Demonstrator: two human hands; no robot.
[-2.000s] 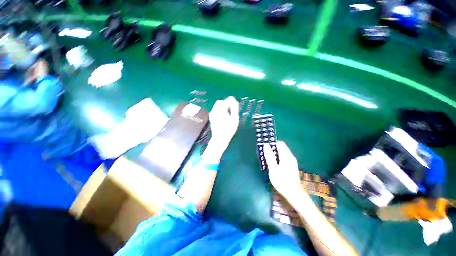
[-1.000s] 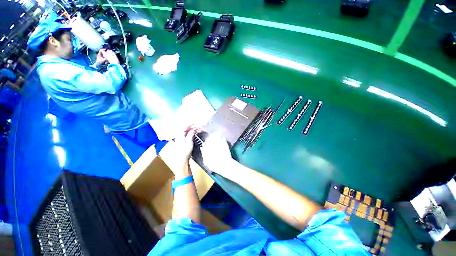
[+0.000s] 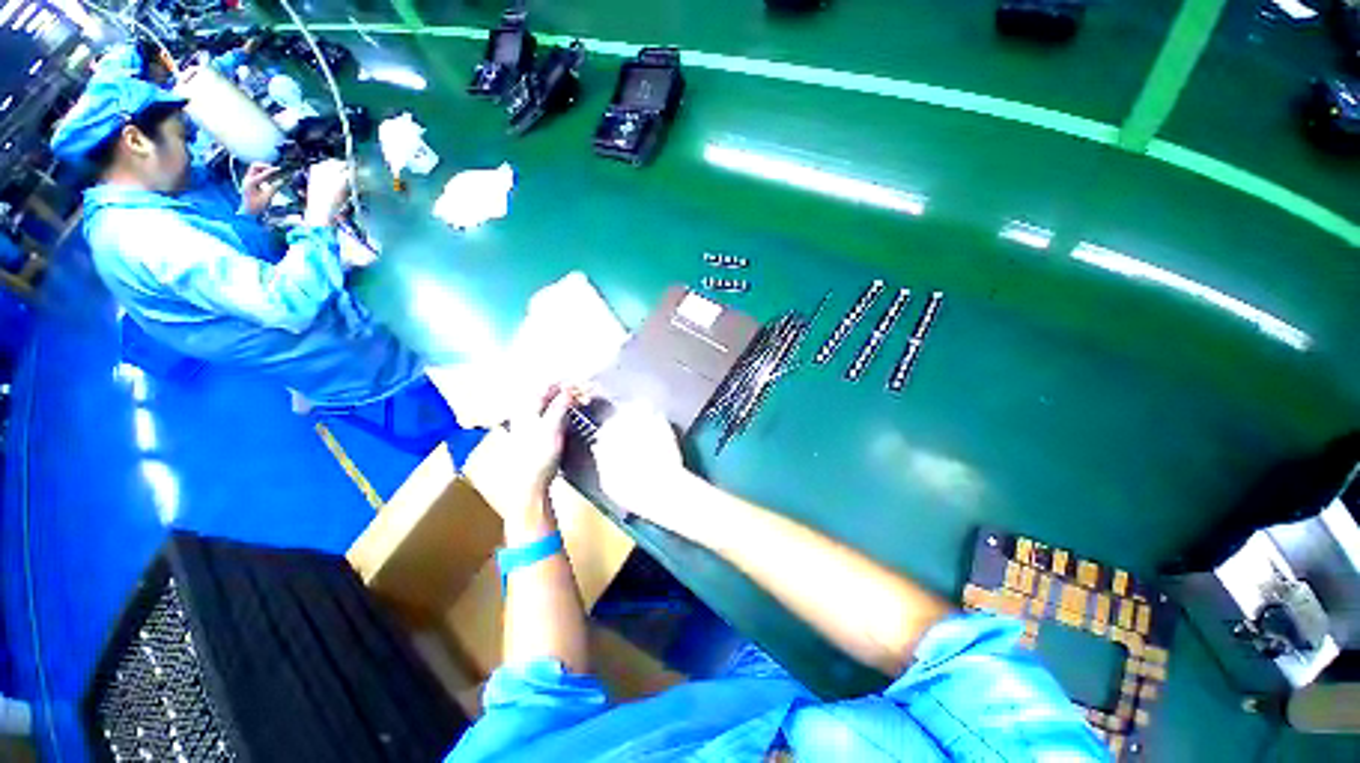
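Observation:
My left hand [image 3: 534, 450], with a light blue wrist strap [image 3: 530, 553], is at the near left corner of a grey-brown flat case [image 3: 674, 355]. Its fingers hold a small dark strip of components [image 3: 583, 423]. My right hand [image 3: 638, 456] is beside it over the case's near part, its fingers closed in at the strip; what its fingertips grip is hidden. A bundle of thin dark rods [image 3: 759, 376] lies right of the case. Three component rows [image 3: 877, 336] lie further right, and two short rows [image 3: 725, 273] lie behind the case.
An open cardboard box [image 3: 433, 525] is below the bench edge, near a black tray stack [image 3: 284, 641]. The fixture [image 3: 1081, 604] lies at right, near a silver-white feeder [image 3: 1283, 604]. White cloth [image 3: 559, 336] is beside the case. Black housings [image 3: 640, 105] stand behind. Another person sits at left.
Since two seconds ago, both hands have moved from the component rows to the case's near left end, and the view has turned left. Over the last second the hands have barely moved.

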